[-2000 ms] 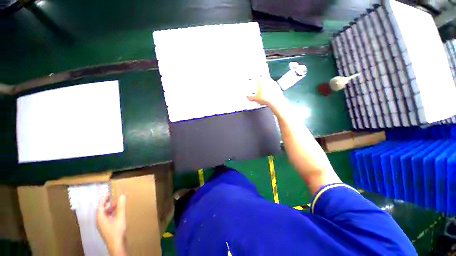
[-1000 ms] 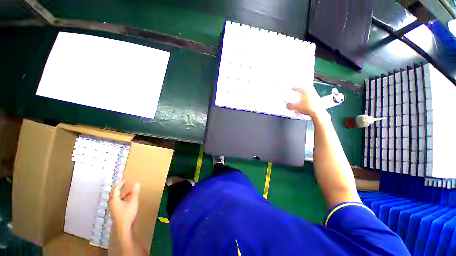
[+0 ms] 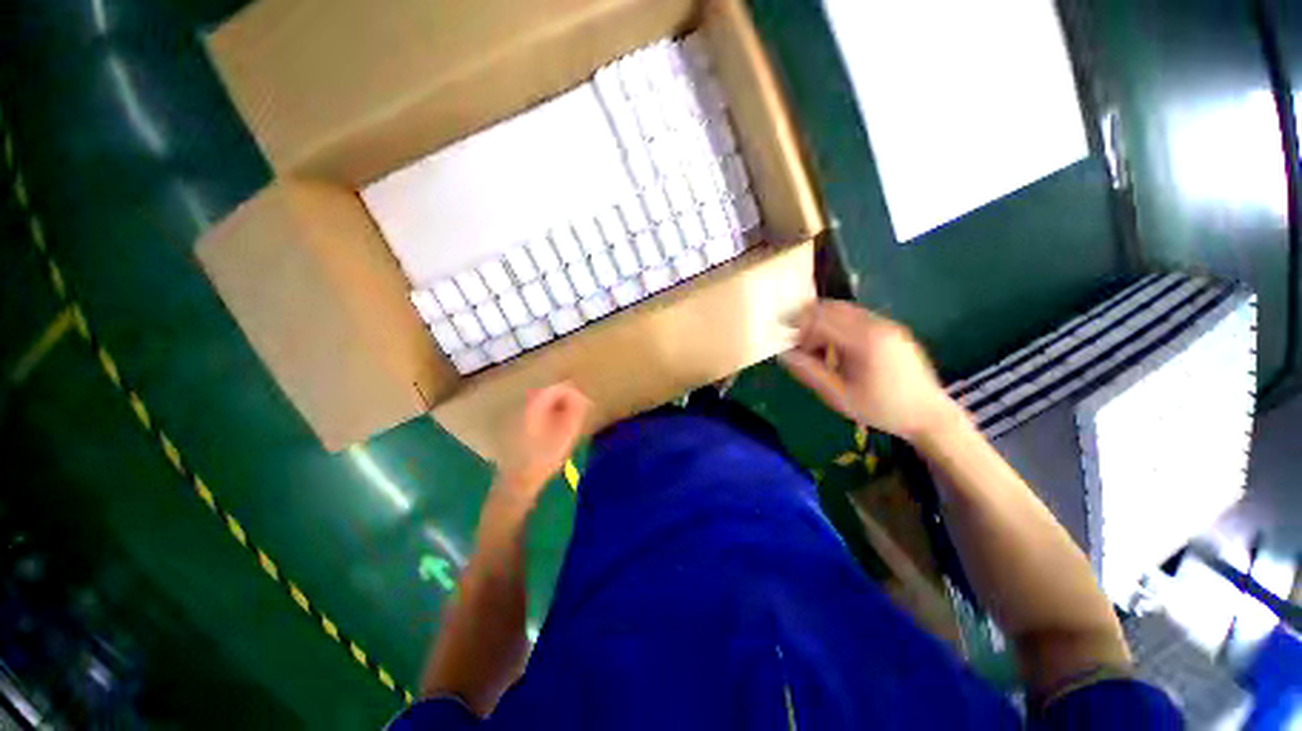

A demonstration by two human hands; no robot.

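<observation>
An open brown carton (image 3: pixel 614 350) lies in front of me. Inside it, tight rows of small white blocks (image 3: pixel 571 279) run along the near side and up the right side. A flat white sheet (image 3: pixel 500 179) shows in the rest of the carton. My left hand (image 3: pixel 554 426) is at the near flap, blurred, its fingers curled; whether it grips the flap is unclear. My right hand (image 3: pixel 857 364) is at the carton's near right corner, fingers bent and partly overlapping the flap; whether it holds anything is unclear.
A white sheet (image 3: pixel 964 107) lies on the dark green bench at upper right. A stack of dark boards (image 3: pixel 1114 350) and a layer of white blocks (image 3: pixel 1171 443) stand at the right. Yellow-black tape crosses the green floor at left.
The view has swung toward the carton, which is now central. My right hand has left the white blocks on the bench and come to the carton corner. My left hand is out of the carton's inside.
</observation>
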